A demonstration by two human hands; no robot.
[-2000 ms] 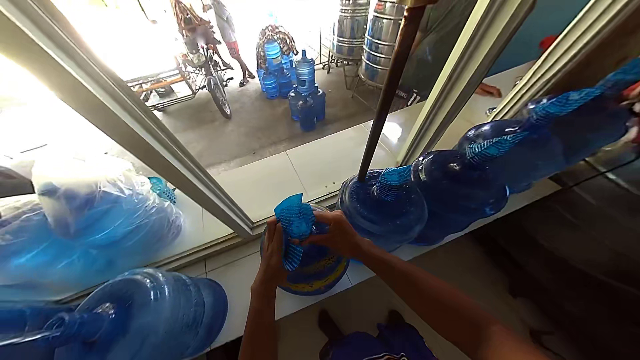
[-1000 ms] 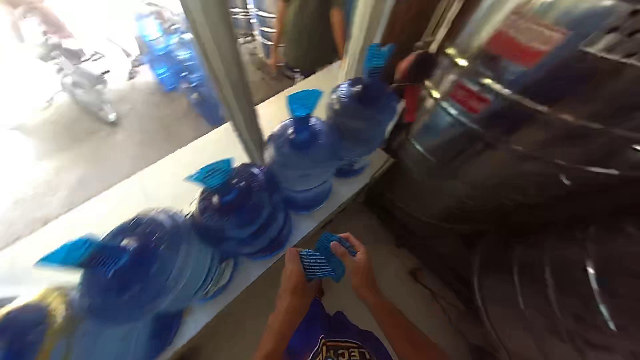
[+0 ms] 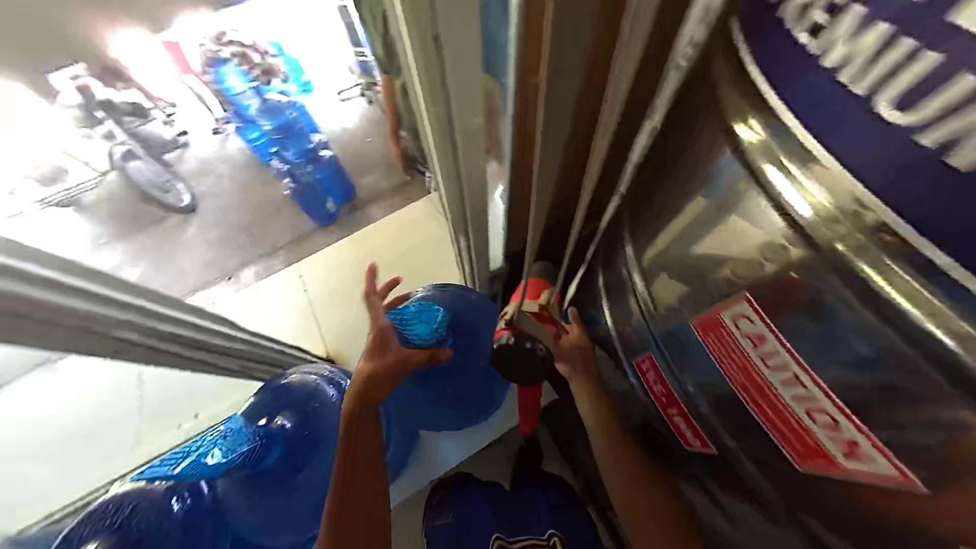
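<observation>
A blue plastic water bottle (image 3: 457, 374) stands on the tiled ledge, a blue printed plastic seal (image 3: 419, 323) over its neck. Around the left side of that seal, my left hand (image 3: 393, 351) has its fingers spread, the thumb over the bottle's shoulder. Just right of the bottle hangs a red and black power tool (image 3: 526, 335), apparently a heat gun, with cords and a tan strap at its body. My right hand (image 3: 577, 347) is against the tool's right side; its fingers are partly hidden, so its grip is unclear. More sealed blue bottles (image 3: 282, 442) stand at lower left.
Large steel tanks (image 3: 717, 305) with red caution labels rise close on the right. A metal window frame (image 3: 450, 137) stands behind the ledge (image 3: 305, 305). Outside are stacked blue bottles (image 3: 282, 137), a parked cycle (image 3: 137, 145) and part of a person (image 3: 396, 107).
The view has swung strongly. A second ago both hands held a blue seal together above the floor; now they are apart, the left at a bottle neck and the right at the red tool.
</observation>
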